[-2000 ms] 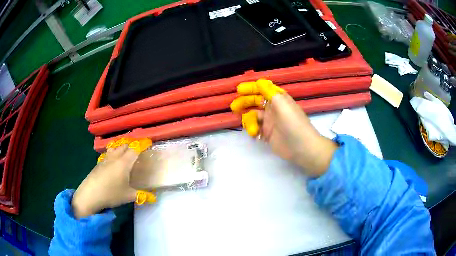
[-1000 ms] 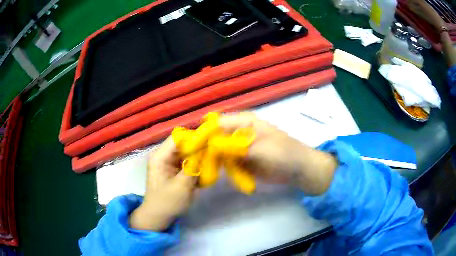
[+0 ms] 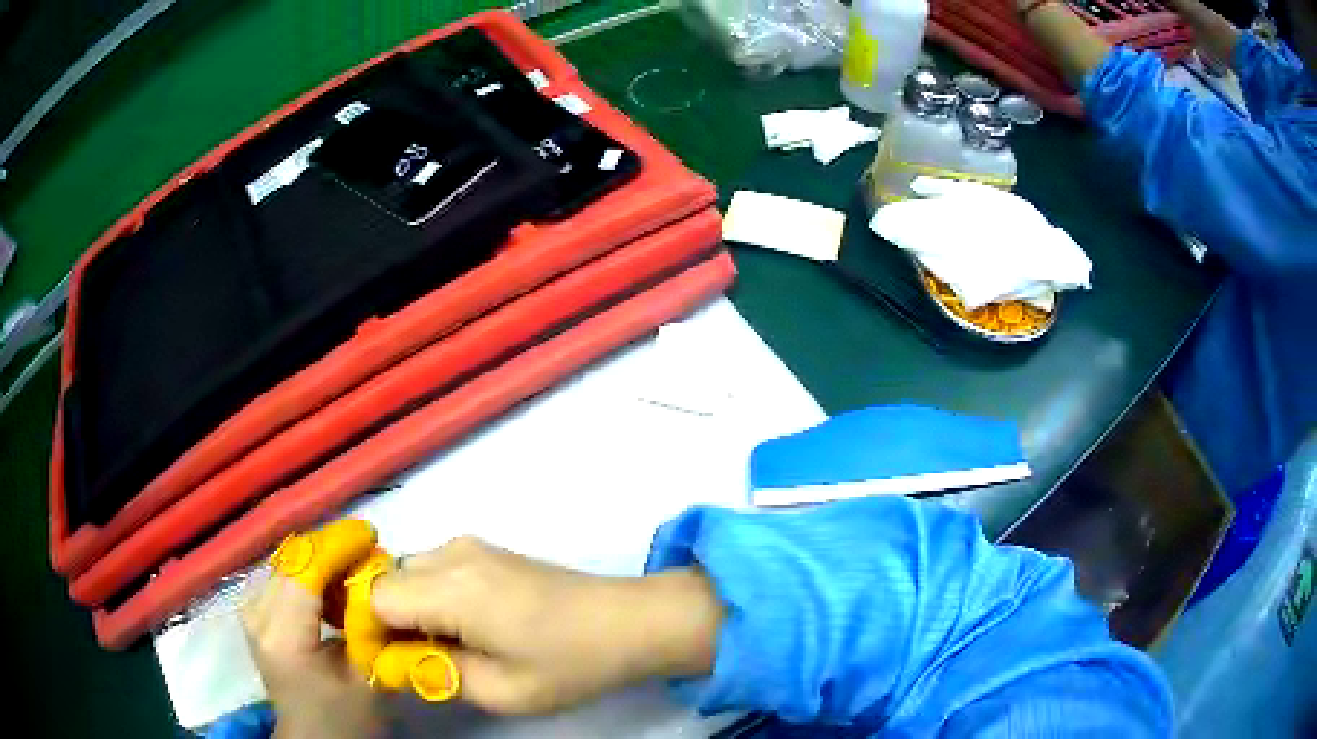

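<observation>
My right hand [image 3: 498, 624] and my left hand [image 3: 306, 667] meet at the lower left, over the near end of the white work mat [image 3: 535, 469]. Both wear yellow-orange finger cots. My right fingers are curled against the fingers of my left hand, and the left is partly hidden and low in the picture. Whether anything lies between them cannot be told. Red foam trays [image 3: 556, 332] are stacked behind the hands. A black cover [image 3: 217, 311] lies on top, with a glossy black phone or screen [image 3: 405, 162] bearing white writing on it.
A blue scraper or brush [image 3: 884, 445] lies right of the mat. Beyond are a cream card [image 3: 784, 227], a bowl of orange pieces [image 3: 997, 321] under white wipes [image 3: 982, 243], dispenser bottles [image 3: 939, 145] and a taller bottle [image 3: 881, 55]. A coworker's blue sleeve [image 3: 1206, 166] shows upper right.
Two seconds ago my hands were apart, the left on a clear-wrapped pack; now they are together. The view has swung right, so trays and hands sit further left.
</observation>
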